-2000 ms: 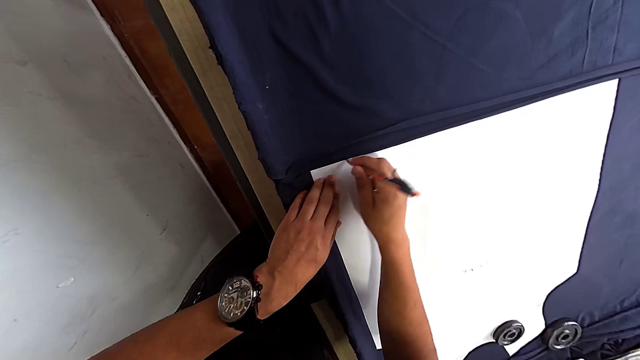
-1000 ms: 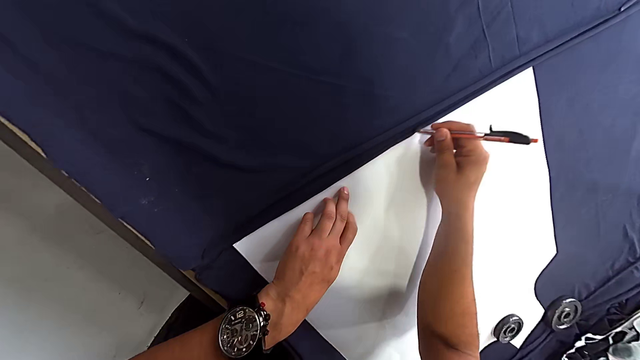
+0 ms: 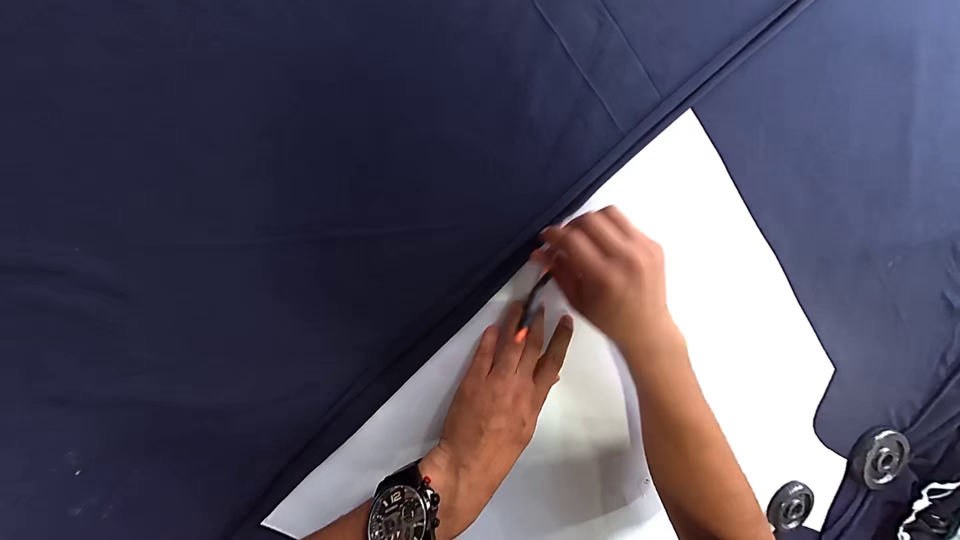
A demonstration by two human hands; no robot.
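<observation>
A large white paper pattern piece (image 3: 720,262) lies on dark navy fabric (image 3: 262,225). My left hand (image 3: 499,405), with a black chronograph watch (image 3: 401,514) on its wrist, presses flat on the paper with spread fingers. Beyond it my right hand (image 3: 611,270) is closed around a pen (image 3: 534,300) at the paper's long upper edge; the pen's orange-red end points down over the left fingers. The right hand is blurred, and the pen's tip is hidden.
Two round dark metal weights sit at the lower right, one (image 3: 791,504) on the paper, the other (image 3: 879,457) at its edge. A fold of fabric (image 3: 720,71) runs along the paper's long edge. White cord (image 3: 930,499) lies at the lower right corner.
My left hand has moved further up along the paper's long edge. The right hand has gone along that edge too, and the pen's rear end has turned from pointing right to pointing down. The view has shifted.
</observation>
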